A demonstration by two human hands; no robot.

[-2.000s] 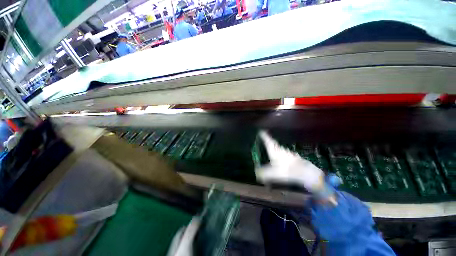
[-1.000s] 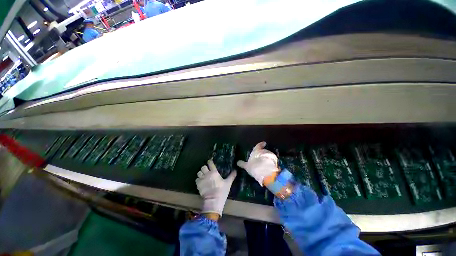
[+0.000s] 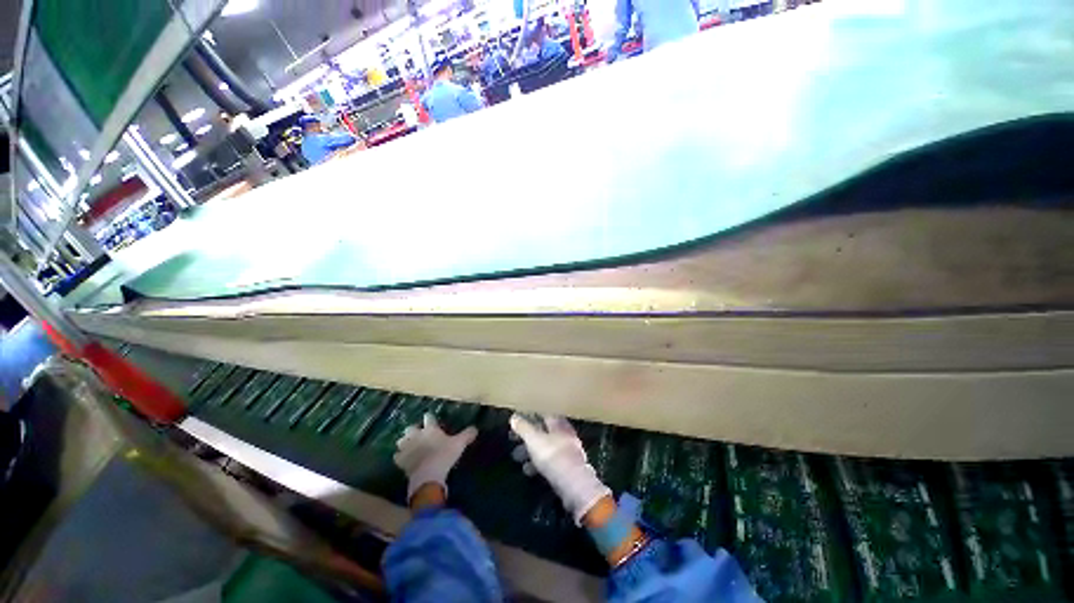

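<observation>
Dark green circuit boards (image 3: 889,530) lie in a row on the dark conveyor belt (image 3: 481,501), and more boards (image 3: 312,401) lie farther left. My left hand (image 3: 433,457), in a white glove, is over the belt beside the left row, thumb and fingers apart, with no board visible in it. My right hand (image 3: 563,462), also gloved, reaches to the belt's far side with its fingers bent. Its fingertips are near dark boards; whether they grip one cannot be told. A light blue band is on my right wrist.
A beige ledge (image 3: 660,395) and a pale green upper table (image 3: 495,200) run above the belt. A pale rail (image 3: 265,463) edges its near side. A red part (image 3: 136,379) and a green mat (image 3: 265,583) are at left. People in blue (image 3: 450,99) are in the background.
The view has tilted up, showing more upper table. Both hands appear lower and slightly left in the picture. The board seen between them a second ago no longer shows clearly there.
</observation>
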